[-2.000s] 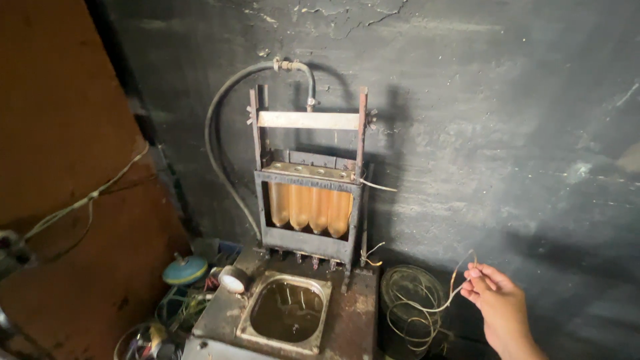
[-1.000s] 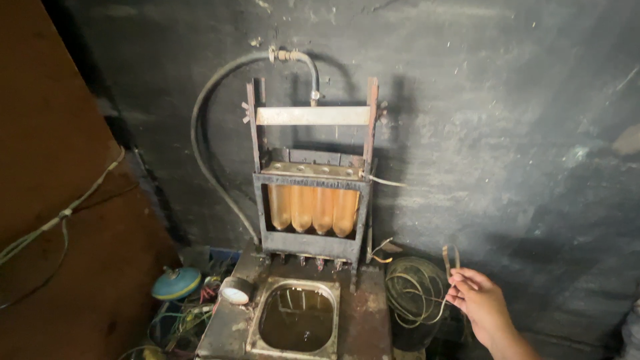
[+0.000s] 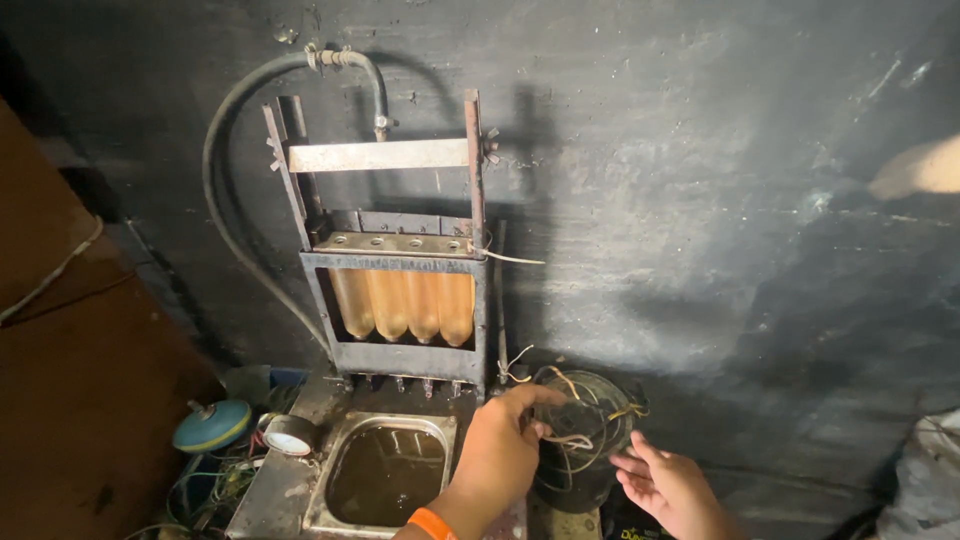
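My left hand (image 3: 504,442), with an orange wristband, pinches a looped light-coloured wire (image 3: 574,441) between thumb and fingers. To its right, my right hand (image 3: 664,480) has its fingers spread, palm toward the wire, and holds nothing. Coils of thin wire (image 3: 600,405) lie at the top of a dark bucket (image 3: 576,487) behind and between the hands. Left of them stands a metal frame (image 3: 409,364) with several amber-tinted tubes (image 3: 424,307) in it. Below the frame is a square metal basin (image 3: 324,491) of dark liquid.
A round gauge (image 3: 289,435) sits left of the basin. Beyond it are a blue-and-yellow round object (image 3: 212,425) and tangled wires (image 3: 225,484). A grey hose (image 3: 214,172) arches up along the dark wall (image 3: 675,225). A pale sack-like object (image 3: 926,480) is at the lower right.
My left hand has come into view and now holds the wire. Earlier my right hand held wire at the right; its fingers are now apart. The view has moved closer.
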